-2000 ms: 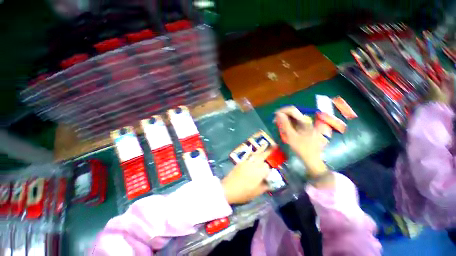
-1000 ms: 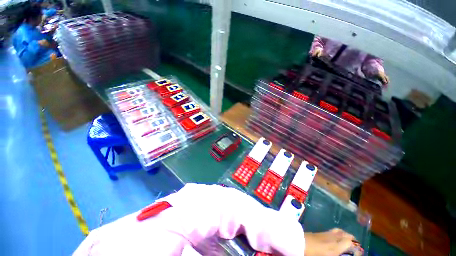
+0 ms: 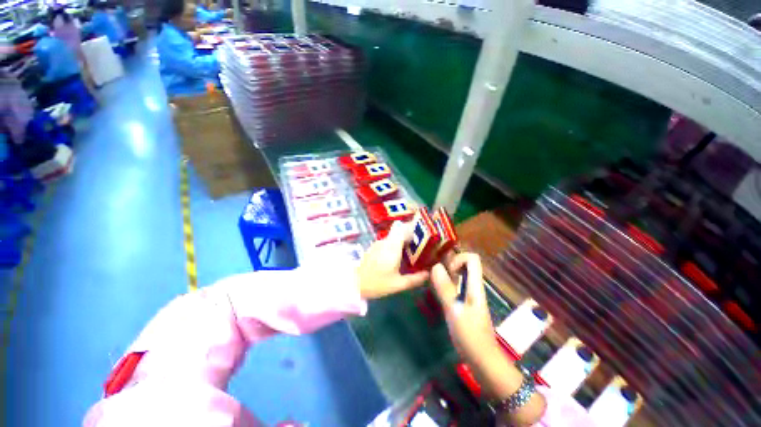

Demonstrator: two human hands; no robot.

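Note:
My left hand (image 3: 390,265) is shut on a closed red flip phone (image 3: 423,240) with a gold-rimmed window, above the near right corner of the side tray (image 3: 298,218). A second closed red phone (image 3: 445,228) stands close beside it; which hand bears it is unclear. My right hand (image 3: 469,313) is just right of the phones, with a small dark slim object (image 3: 462,283) between its fingers. The side tray holds closed phones in two rows, silvery ones on the left and red ones on the right.
Open flip phones (image 3: 523,327) lie at the lower right, partly behind my right forearm. Stacked trays (image 3: 622,275) rise at the right, and another tray stack (image 3: 288,92) stands beyond the side tray. A grey post (image 3: 484,108) rises behind my hands. A blue stool (image 3: 261,221) stands left of the bench.
The view has turned left. Both hands are now together near the side tray's near end, with closed red phones at them. The small closed phone beside the tray is no longer clearly visible.

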